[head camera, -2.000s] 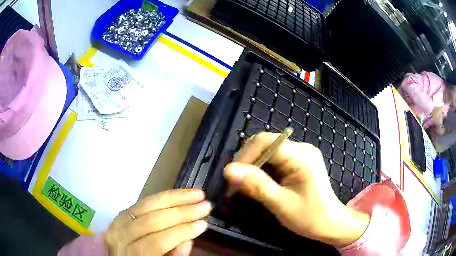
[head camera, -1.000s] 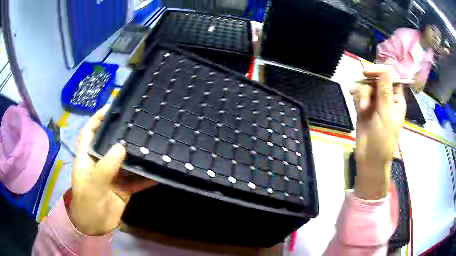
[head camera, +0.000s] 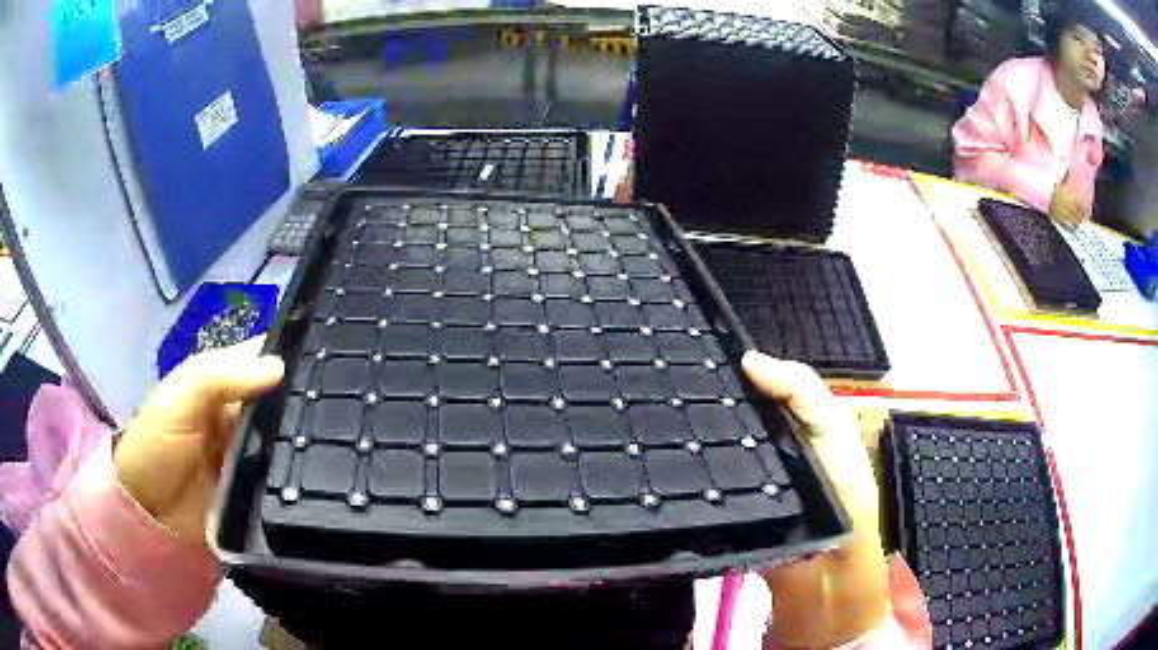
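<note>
A large black blister tray (head camera: 495, 343) with rounded squares and small silver parts at the grid crossings is held up in front of me, its near edge low. My left hand (head camera: 191, 425) grips its left rim, thumb on top. My right hand (head camera: 819, 495) grips its right rim, thumb on top; the fingers of both hands are mostly hidden under the tray. No pointed tool shows in the right hand. Black trays (head camera: 470, 612) are stacked below the held one.
A tray with silver dots (head camera: 984, 533) lies at right. Behind are a tall tray stack (head camera: 743, 133), a low black tray (head camera: 800, 305) and a blue parts bin (head camera: 191, 311). A blue panel (head camera: 203, 140) stands left. A pink-clothed person (head camera: 1029, 127) sits back right.
The tray has gone from tilted in my left hand to nearly level between both hands. My right hand has come down from the right onto its rim. The view has shifted.
</note>
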